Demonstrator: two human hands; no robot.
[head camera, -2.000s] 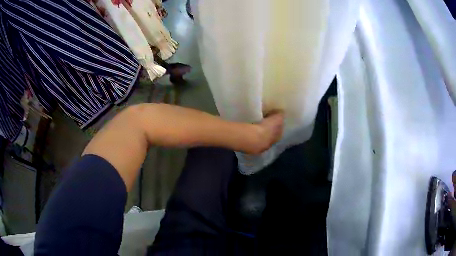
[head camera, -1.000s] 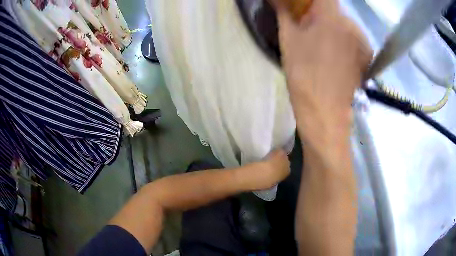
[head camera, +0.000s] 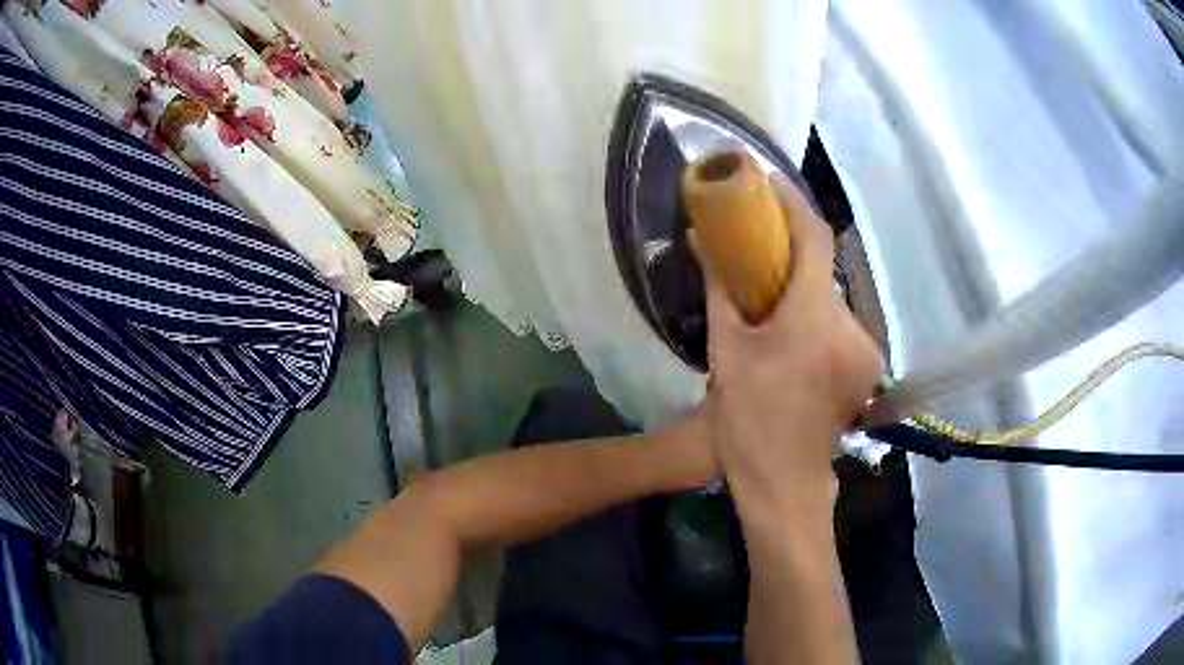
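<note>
The sheer white-cream garment (head camera: 519, 169) hangs in front of me, with a wavy hem at its lower left. My right hand (head camera: 786, 338) is closed around the orange-tan handle (head camera: 743, 240) of the dark shiny steam iron (head camera: 658, 195). The iron lies over the garment's lower part, its pointed tip towards the top of the view. My left hand (head camera: 704, 442) is at the garment's lower edge, mostly hidden behind my right hand and wrist, so its fingers and grip do not show.
A pale hose (head camera: 1039, 305), a black cord (head camera: 1039, 456) and a thin yellowish tube (head camera: 1104, 383) run right from the iron over the white table cover (head camera: 1000, 546). Striped garments (head camera: 156, 273) and floral garments (head camera: 214, 124) hang at left.
The iron was at the far right, then came up over the garment. It has now moved lower, in full view on the cloth. My left hand was visible at the hem and is now mostly covered.
</note>
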